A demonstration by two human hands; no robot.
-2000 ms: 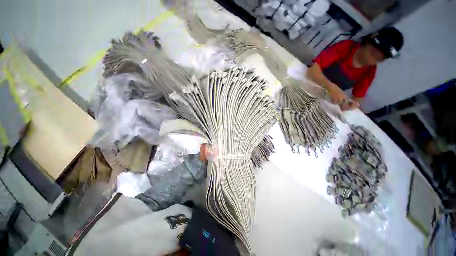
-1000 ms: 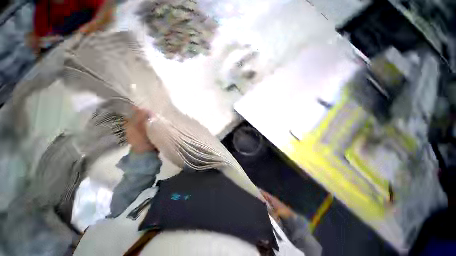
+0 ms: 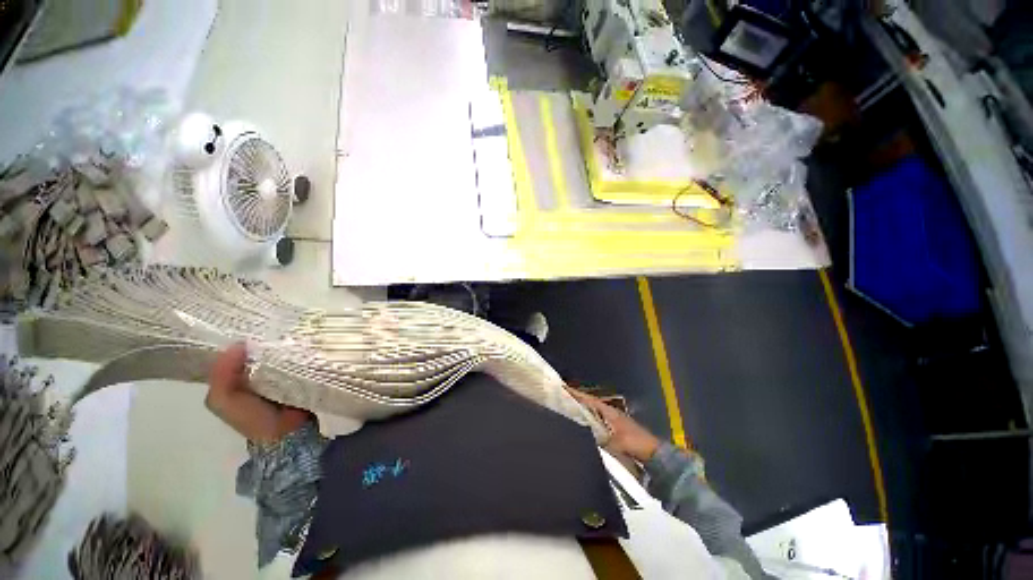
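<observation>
A thick bundle of beige webbing straps (image 3: 385, 340) lies across the front of my dark apron, fanned out at its left end and narrowing at its right end. My left hand (image 3: 252, 397) grips the bundle from below near its left part, where a thin pale band shows. My right hand (image 3: 617, 428) holds the narrow right end of the bundle; its fingers are partly hidden by the straps.
A small white fan (image 3: 258, 187) stands on the pale table at left, beside a pile of strap pieces (image 3: 85, 215). Ahead is a machine table (image 3: 408, 170) with yellow tape, a white sewing machine (image 3: 640, 68) and clear plastic bags (image 3: 776, 147). A blue bin (image 3: 915, 244) is at right.
The view has swung right, from the strap-covered table and the person in red to the sewing machine. The bundle has turned from upright to lying across me. My right hand has come into view.
</observation>
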